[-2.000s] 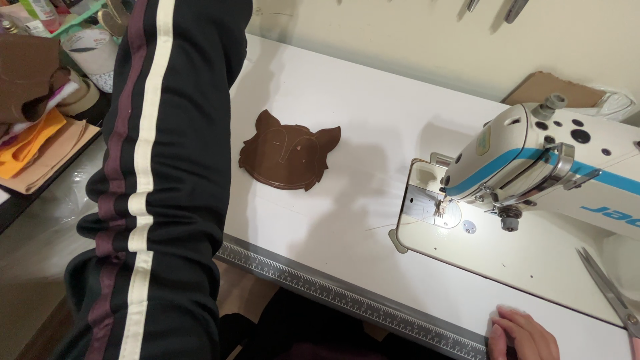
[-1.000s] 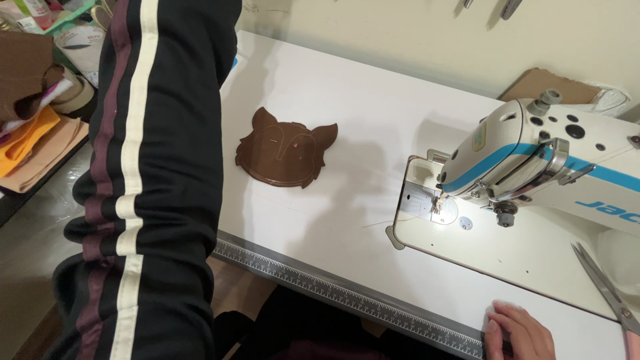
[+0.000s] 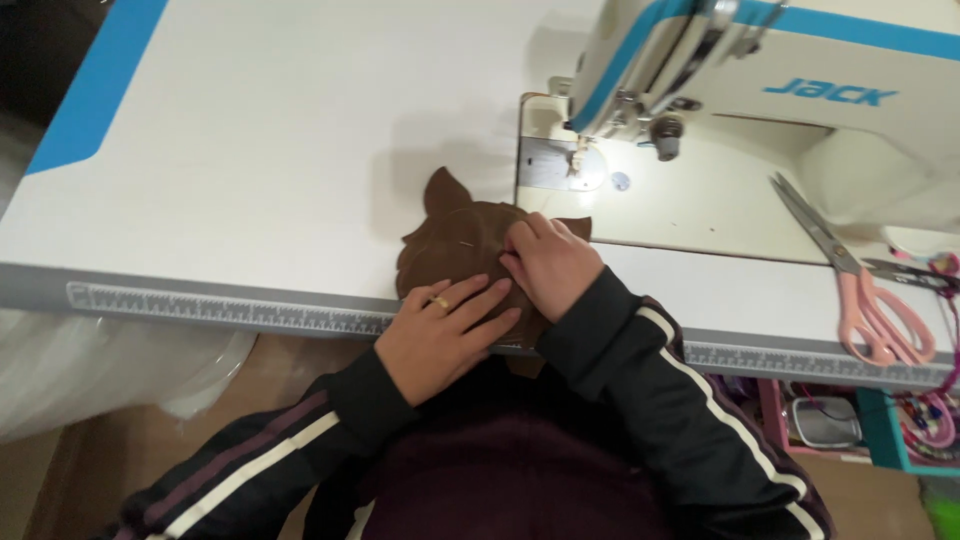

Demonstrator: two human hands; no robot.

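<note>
A brown, leather-like piece cut in an animal-head shape with two pointed ears [image 3: 442,247] lies at the table's front edge, its lower part reaching over the edge ruler. My left hand [image 3: 454,326], with a ring on one finger, rests spread on its lower part, fingers apart. My right hand [image 3: 551,259] has its fingertips pinched together at the upper right of the piece, near one ear; whatever is between them is hidden. A small metal pin or staple [image 3: 466,243] shows in the middle of the piece.
A Jack sewing machine [image 3: 810,82] stands at the back right, its needle area [image 3: 577,161] lit. Scissors with pink handles [image 3: 855,277] lie to the right, beside small dark snips [image 3: 911,274]. A ruler strip [image 3: 225,307] runs along the front edge. Open trays of supplies [image 3: 825,420] sit below.
The brown piece has moved from the table's middle to its front edge. Both my hands are now on it; before, the left hand was out of view and the right lay at the front edge. The view has shifted.
</note>
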